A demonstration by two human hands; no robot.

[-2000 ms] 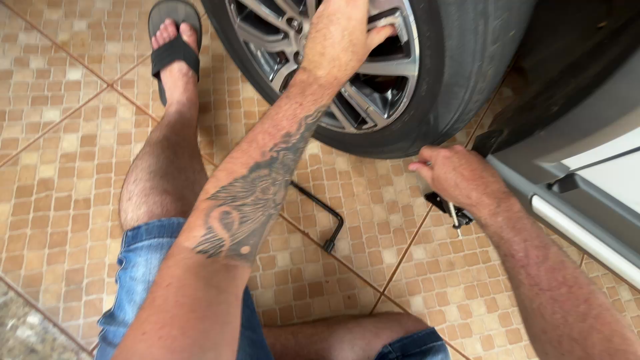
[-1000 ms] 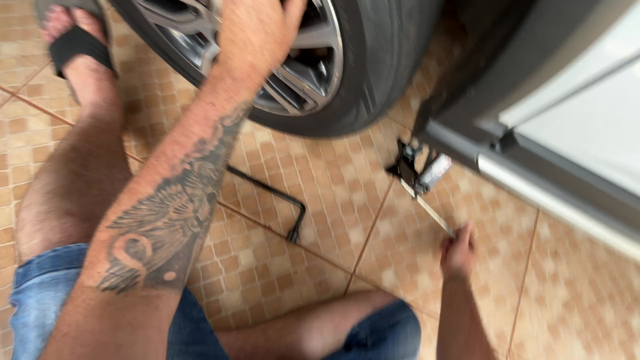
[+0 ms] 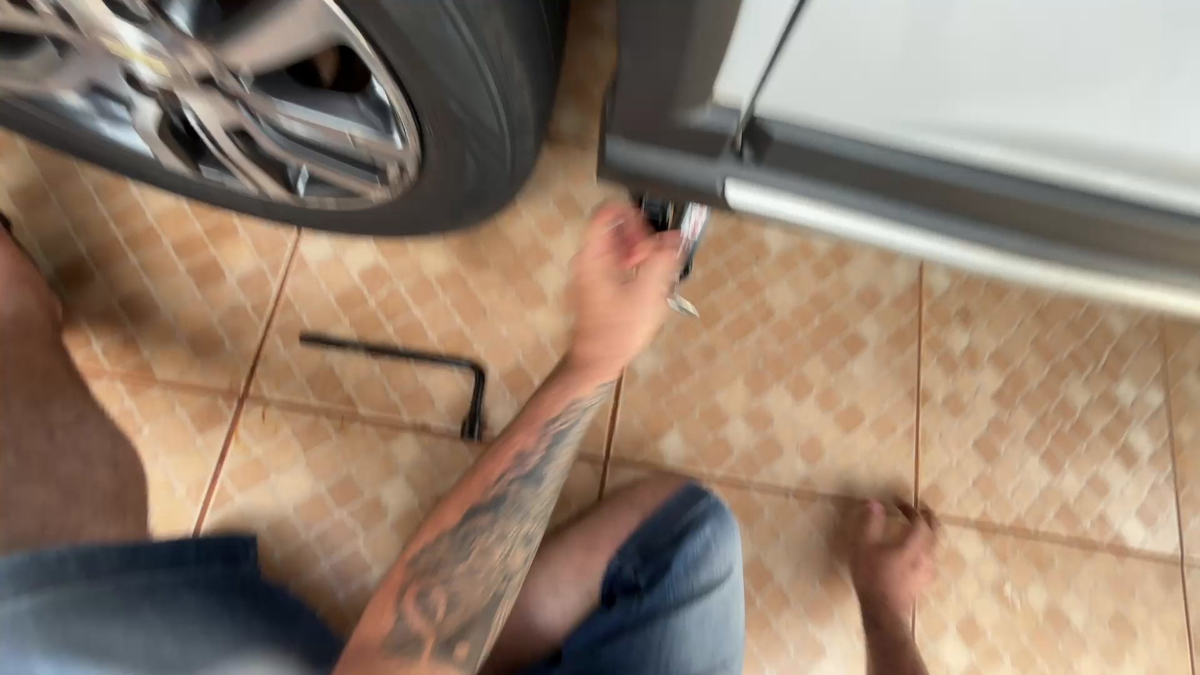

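Observation:
My left hand (image 3: 623, 286), blurred, reaches to a car jack (image 3: 692, 230) under the sill of a light-coloured car; it covers much of the jack, and whether its fingers grip anything cannot be told. A short metal piece (image 3: 683, 306) shows just below that hand. My right hand (image 3: 895, 553) rests on or just above the floor at the lower right, blurred, its fingers bent; no object shows in it. An L-shaped black lug wrench (image 3: 403, 353) lies on the tiles to the left of my left forearm.
A tyre (image 3: 478, 103) on an alloy wheel (image 3: 281, 131) fills the upper left. The car's sill (image 3: 844, 220) and door (image 3: 1012, 103) span the upper right. My bent knee (image 3: 670, 581) in denim shorts is at bottom centre, over the tiled floor (image 3: 769, 375).
My left hand has left the wheel and is now at the jack. My right hand, earlier at the jack and then at the end of its metal rod, is now away from it, lower right.

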